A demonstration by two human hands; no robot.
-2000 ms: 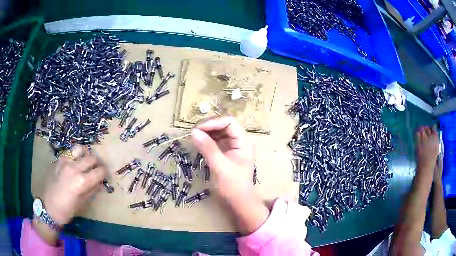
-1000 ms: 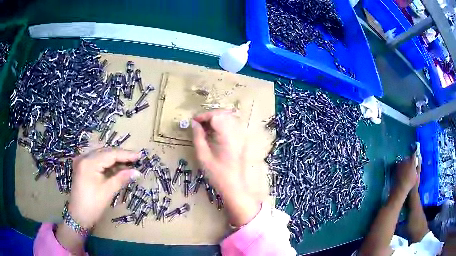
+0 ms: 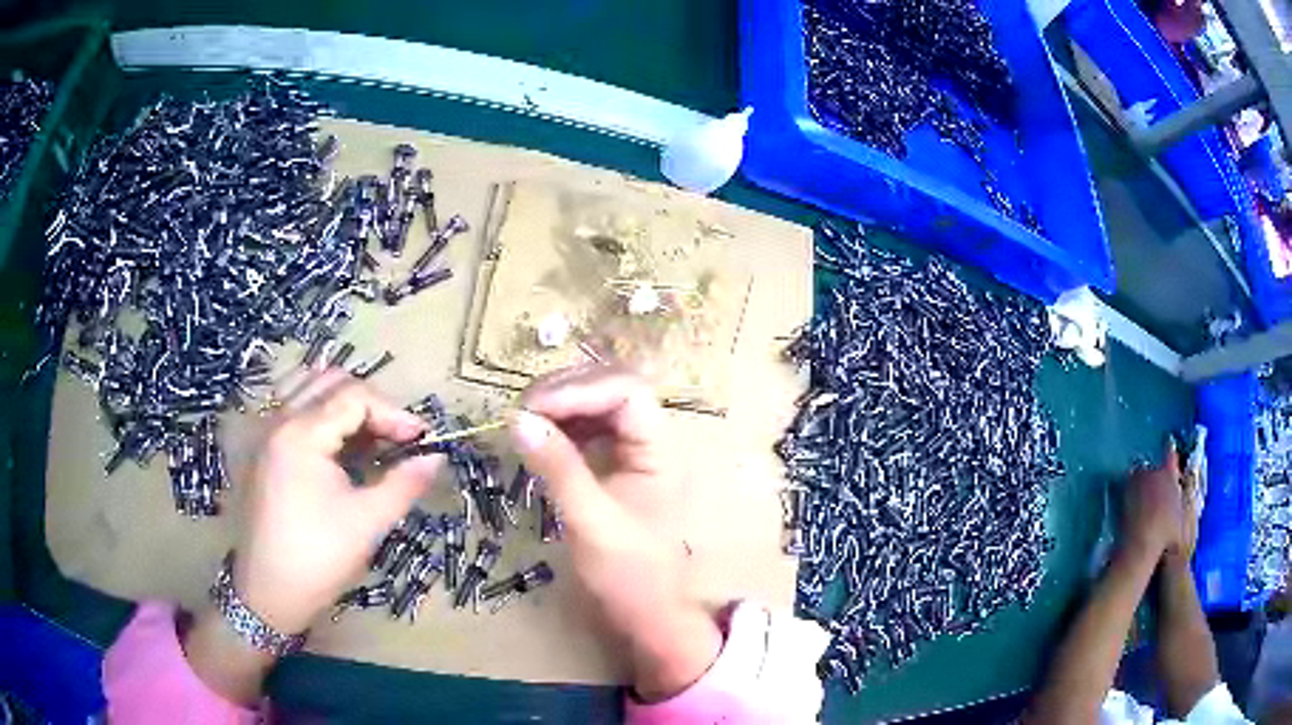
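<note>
My left hand pinches a small dark metal part between thumb and fingers, above the loose center group of parts. My right hand holds a thin yellowish applicator stick in its fingertips. The stick points left and its tip is at the small part; I cannot tell if they touch. The stained cardboard pad lies beyond my hands with two white blobs of paste on it. The fingers hide some center parts.
Left pile of parts on the cardboard sheet; right pile on the green surface. Blue bin with dark parts at back right. White squeeze bottle by its corner. White crumpled item behind the right pile. Another person's hands at far right.
My left hand has moved from the left pile to the center and now holds a part up. My right hand went to the cardboard pad and came back toward my left hand with the stick.
</note>
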